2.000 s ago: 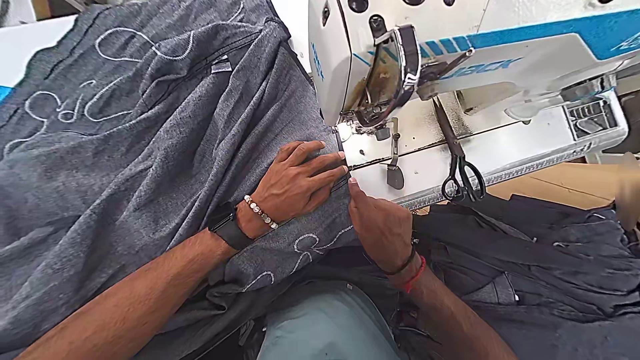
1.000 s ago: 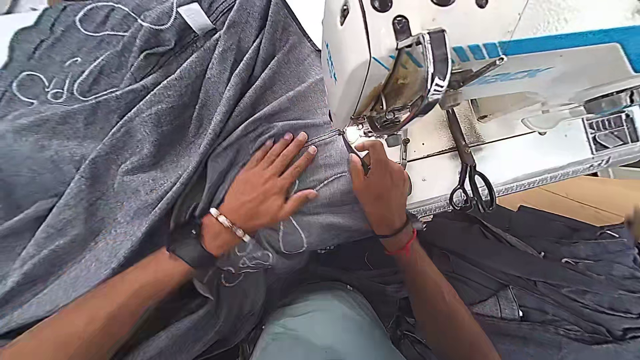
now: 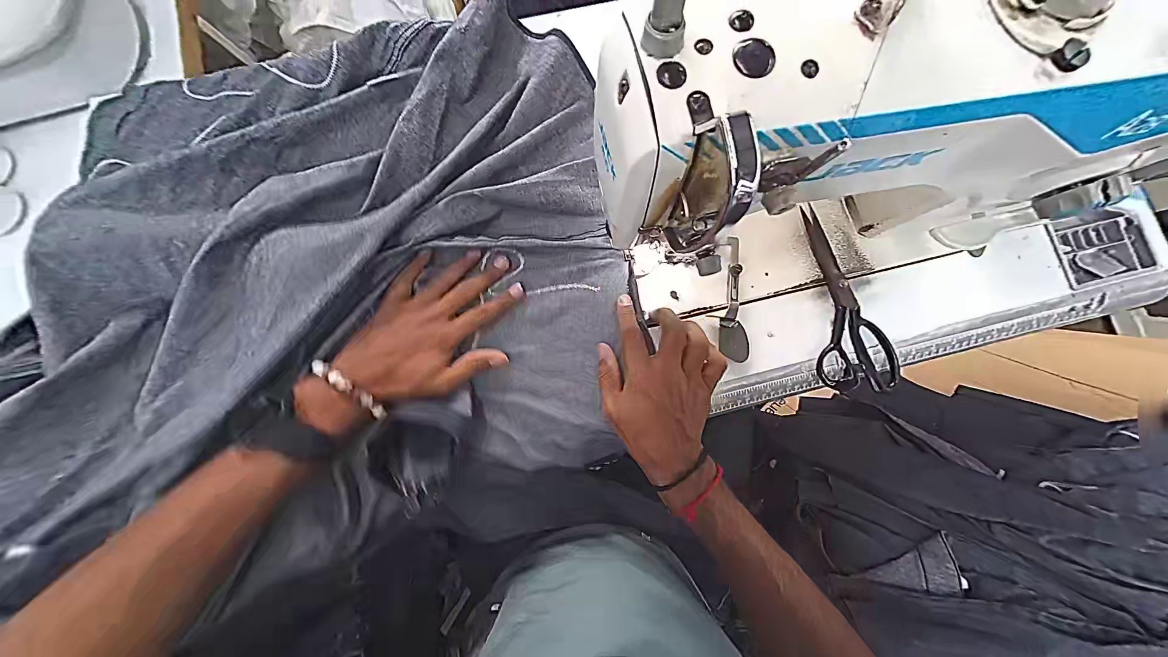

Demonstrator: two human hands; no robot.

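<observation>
Grey denim-like fabric (image 3: 310,210) with pale stitched or drawn loops spreads over the left and middle of the view. My left hand (image 3: 420,338) lies flat on it, fingers apart, left of the needle area. At the fabric's right edge is my right hand (image 3: 662,374), its index fingertip touching the dark edge; whether its curled fingers pinch the edge is hidden. The edge runs up to the presser foot (image 3: 634,260) of a white and blue Jack sewing machine (image 3: 748,91). The needle itself is too small to make out.
Black-handled scissors (image 3: 849,319) lie on the machine bed (image 3: 794,315), right of my right hand. A metal guide (image 3: 733,310) stands nearer. Dark garments (image 3: 912,511) are heaped at the lower right, beside brown cardboard (image 3: 1031,370). A white surface (image 3: 55,182) shows at far left.
The fabric has shifted and turned under my hands, its marked loops now lying elsewhere. My right hand has moved down from beside the presser foot. The view has moved somewhat.
</observation>
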